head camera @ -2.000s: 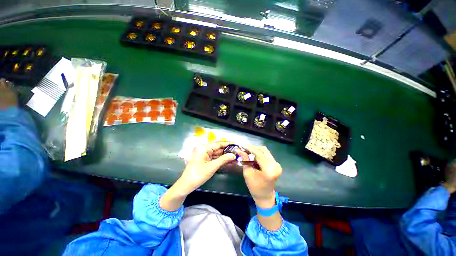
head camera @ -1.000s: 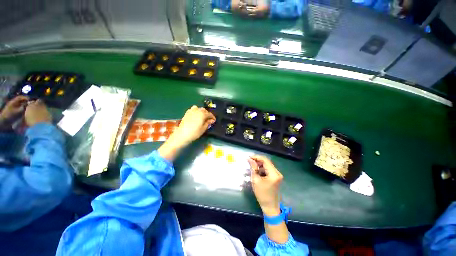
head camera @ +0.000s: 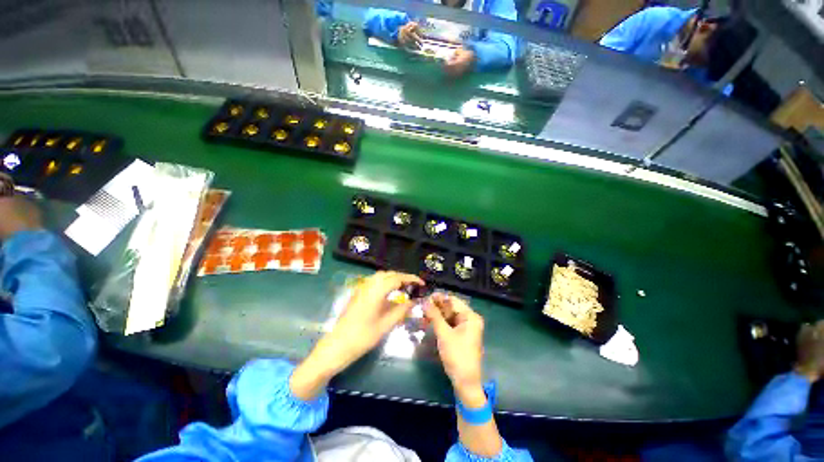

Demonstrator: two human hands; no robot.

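Observation:
My left hand holds a dark round module by its edge, over the glossy white sheet. My right hand, with a blue wrist strap, is close beside it with fingertips pinched near the module; whether it holds a small piece is too small to tell. The black component tray lies just beyond my hands. Its pockets hold round modules, several with white tabs; the second front pocket from the left holds none.
A box of beige bits and a white scrap lie right. An orange dot sheet, plastic bag and paper lie left. Another tray is behind. People sit at both sides and beyond the divider.
My left hand has moved from the tray's left end back to my right hand, now with a module. The tray's front-left pocket now holds a module; the pocket beside it has been emptied.

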